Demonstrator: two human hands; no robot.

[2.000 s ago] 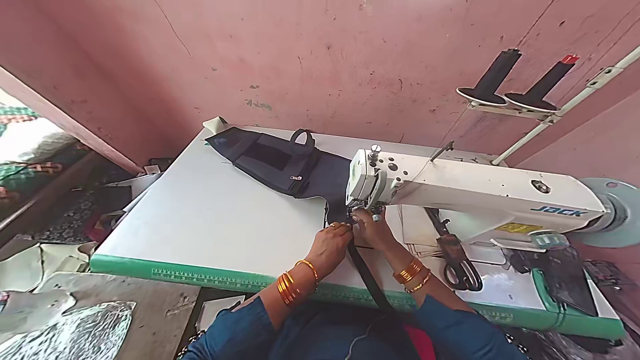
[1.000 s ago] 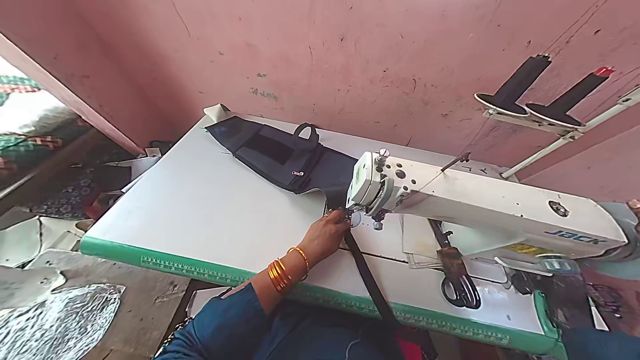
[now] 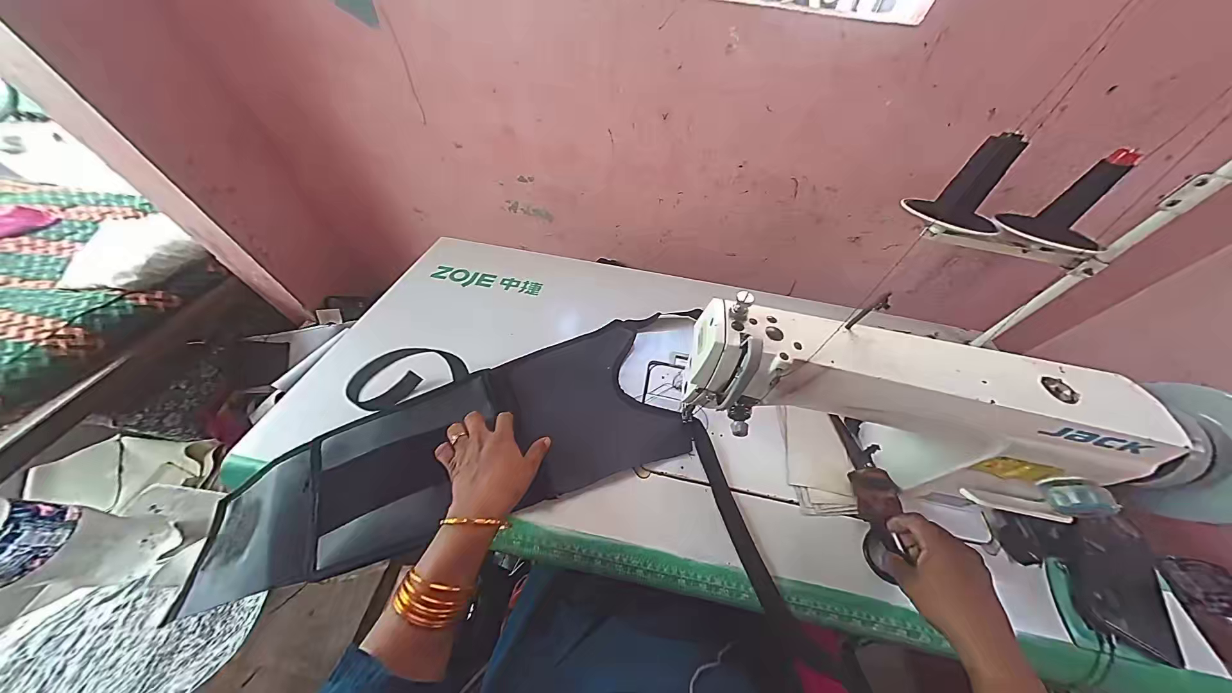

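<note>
My left hand (image 3: 491, 467) lies spread on a dark fabric piece (image 3: 587, 414) with a wide band across it; the piece reaches from the needle area out over the table's left front edge. A black strap (image 3: 736, 520) runs from beside the presser foot down over the front edge. To the right of the strap, my right hand (image 3: 938, 568) has its fingers at the handle loops of dark-handled scissors (image 3: 876, 510), which lie on the table beside the white sewing machine (image 3: 924, 385). Whether its grip is closed on them is not clear.
Two black thread cones (image 3: 977, 183) stand on a holder behind the machine. A green measuring tape strip edges the white table (image 3: 577, 279). Paper sheets (image 3: 818, 462) lie under the machine arm. Fabric scraps (image 3: 125, 481) are at the left, and a dark pouch-like item (image 3: 1121, 587) is at the right.
The dark fabric has been turned and now extends toward the front left. My left hand has moved from the needle area onto it. My right hand, at the needle two seconds ago, is at the scissors.
</note>
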